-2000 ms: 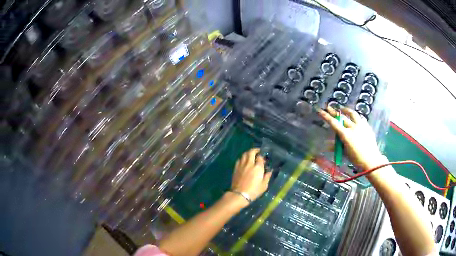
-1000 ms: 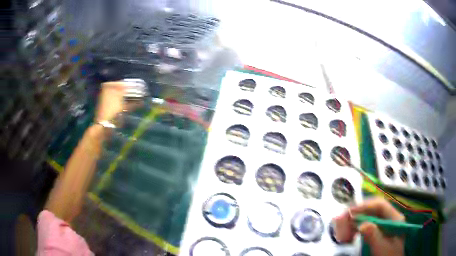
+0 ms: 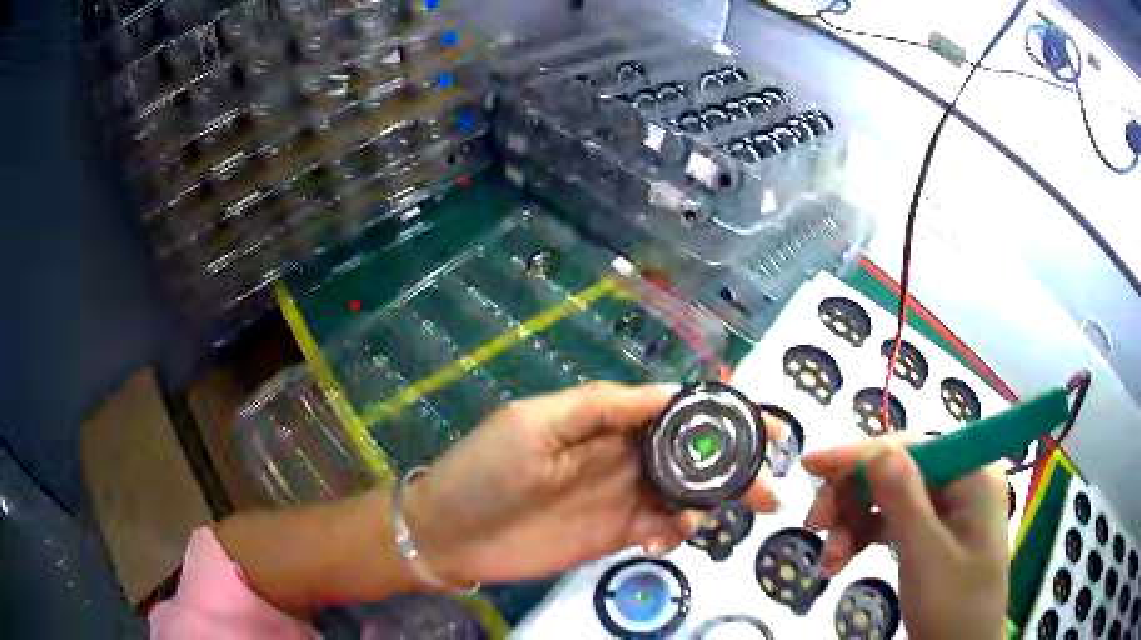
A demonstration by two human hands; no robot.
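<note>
A round speaker driver [image 3: 704, 446] with a black rim, shiny rings and a green centre spot is held in my left hand [image 3: 551, 481], face up toward me. My right hand [image 3: 926, 531] holds a green pen-like tool [image 3: 982, 440] just to the right of the driver, apart from it. A white hole tray [image 3: 782, 490] lies below both hands. It shows rows of dark round parts and a bluish shiny driver [image 3: 642, 598] near the bottom. My hands hide part of the tray.
A clear blister tray [image 3: 463, 331] lies on the green mat with yellow tape. Tall clear tray stacks [image 3: 300, 113] stand at left; another stack [image 3: 676, 150] at the back holds round parts. A second white hole tray [image 3: 1086, 569] is at right. A red wire [image 3: 903, 300] hangs over the tray.
My left hand has come from the left to the centre, now with the driver clearly in it. My right hand still holds the green tool, now beside the driver. The view has shifted.
</note>
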